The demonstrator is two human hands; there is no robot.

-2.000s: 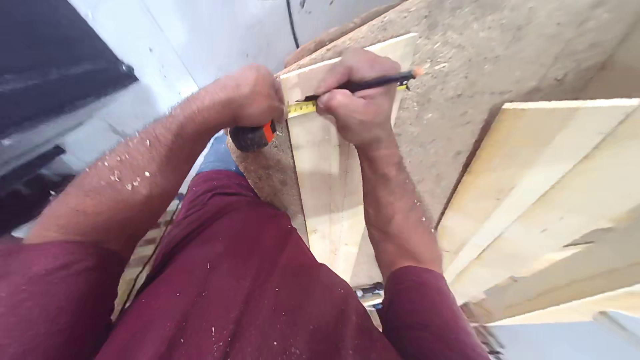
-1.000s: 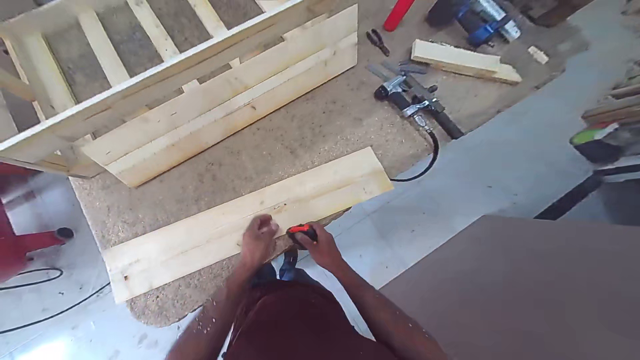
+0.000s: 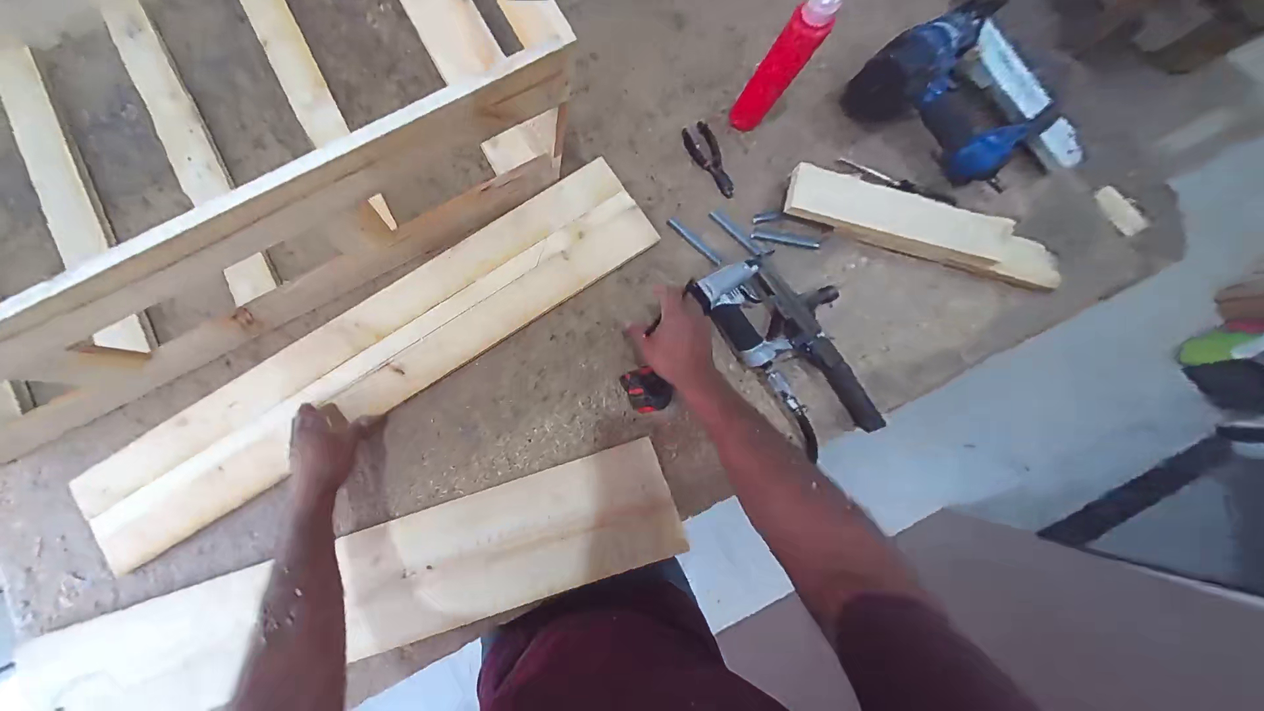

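My left hand [image 3: 323, 449] grips the near edge of a pale wooden board [image 3: 395, 346], one of two lying side by side along the slatted wooden frame [image 3: 286, 168]. My right hand [image 3: 676, 341] is beside the pneumatic nailer [image 3: 736, 311], above a black and red tape measure [image 3: 647, 390] on the worktable; whether its fingers touch a tool is unclear. A separate wide board [image 3: 513, 543] lies along the table's near edge, partly behind my left forearm.
Metal strips [image 3: 696, 242], pliers [image 3: 703, 158], a red bottle [image 3: 780, 69], stacked wood offcuts [image 3: 908, 222] and a blue power tool [image 3: 948, 94] lie on the worktable [image 3: 494, 415]. A hose [image 3: 800, 420] runs off the nailer. Sawdust covers parts of the surface.
The tape measure, in my right hand one second ago, is now on the worktable. My left hand has moved from the near board to a board by the frame. The view has shifted.
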